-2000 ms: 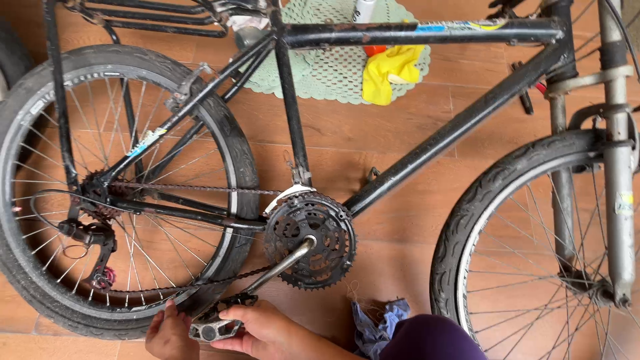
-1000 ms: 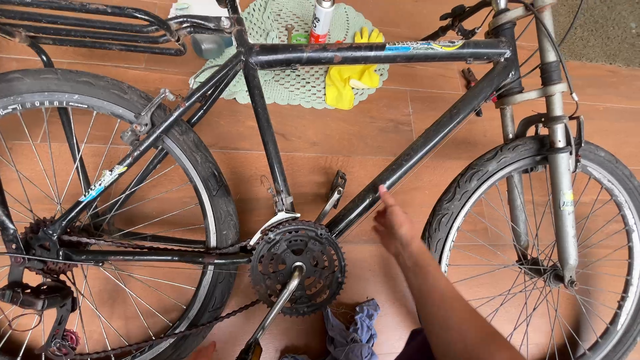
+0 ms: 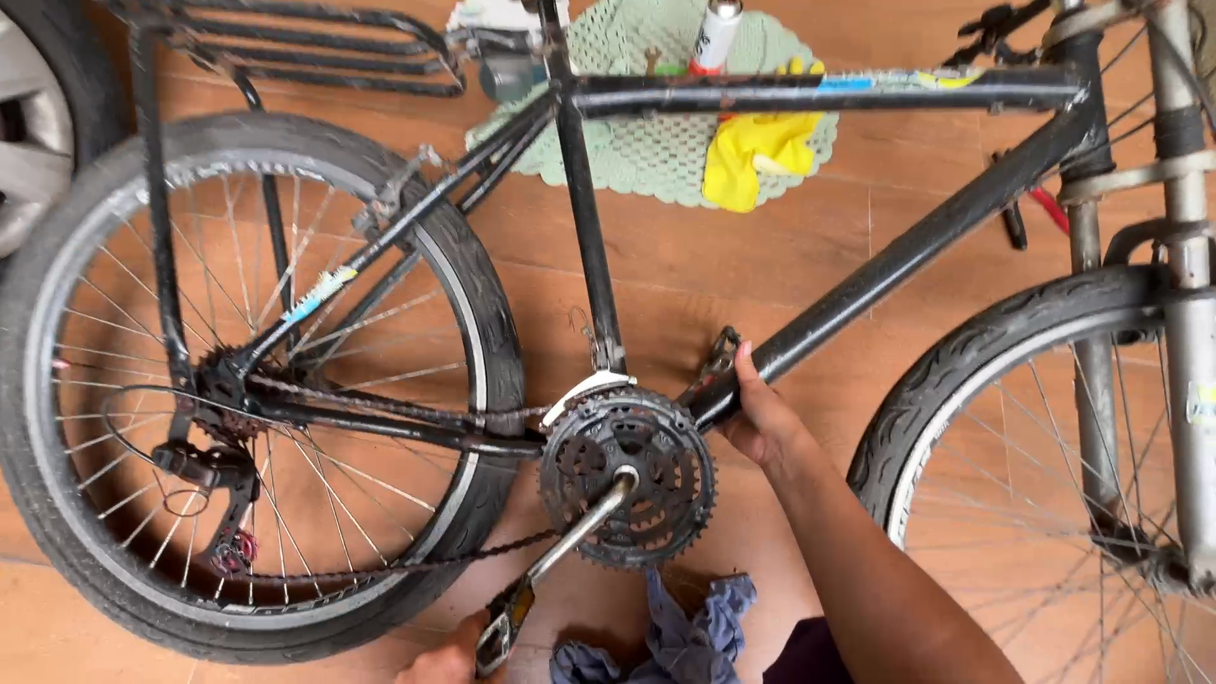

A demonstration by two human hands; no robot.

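A black bicycle stands side-on before me. My right hand [image 3: 765, 408] grips the lower end of its down tube [image 3: 855, 275], thumb on top and fingers hidden behind. At the bottom edge my left hand [image 3: 445, 665] holds the near pedal [image 3: 502, 632], at the end of the silver crank arm [image 3: 581, 532]; most of that hand is out of view. Between the hands are the black chainrings [image 3: 627, 475]. A rusty chain [image 3: 408, 568] runs back to the rear derailleur [image 3: 204, 470] and the rear sprockets [image 3: 226, 394]. The far pedal [image 3: 722, 351] shows just behind the down tube.
A blue-grey cloth [image 3: 689, 627] lies on the tiled floor beneath the chainrings. Behind the frame, a green crocheted mat [image 3: 636, 152] bears yellow gloves [image 3: 755, 157] and a spray can [image 3: 717, 36]. The front wheel [image 3: 893, 418] stands right; a car wheel [image 3: 38, 123] is at the far left.
My right hand has gone from the near pedal to the down tube, then lower along it towards the chainrings. The far pedal has shown beyond the frame since the middle frame.
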